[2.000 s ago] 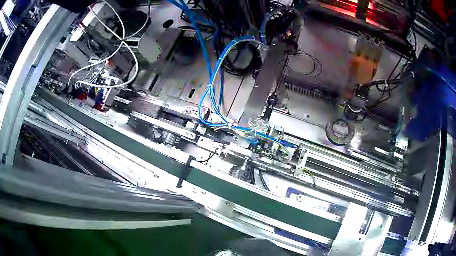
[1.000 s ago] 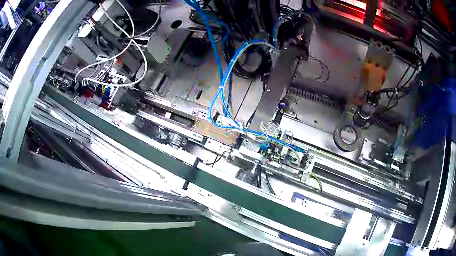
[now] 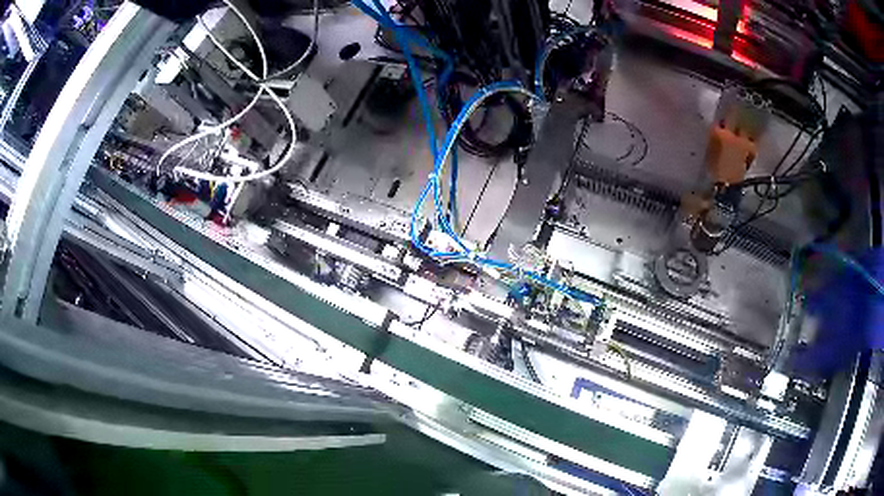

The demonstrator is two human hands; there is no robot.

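Observation:
Neither of my hands shows in the head view. Nearest in front of me is an open machine bed. A green conveyor belt between silver conveyor rails (image 3: pixel 432 367) runs from upper left to lower right. Behind it lies a linear slide (image 3: pixel 669 341) with small fittings on it. Blue pneumatic tubing (image 3: pixel 446 145) hangs down in a loop to the fittings near the middle. White cables (image 3: pixel 292 126) loop at the upper left. An orange block (image 3: pixel 731 151) stands at the upper right.
A pale machine frame (image 3: pixel 60 131) stands at the left, and a blurred grey frame bar (image 3: pixel 194 392) crosses the lower left. Another frame post is at the right edge. A blurred blue shape (image 3: pixel 845 315) is beside it; I cannot tell what it is. Red light glows at the top right.
The machine has shifted slightly right in view. A tan patch seen behind the belt one second ago no longer shows. The blue shape at the right sits lower, with thin tubing or cable now visible beside it.

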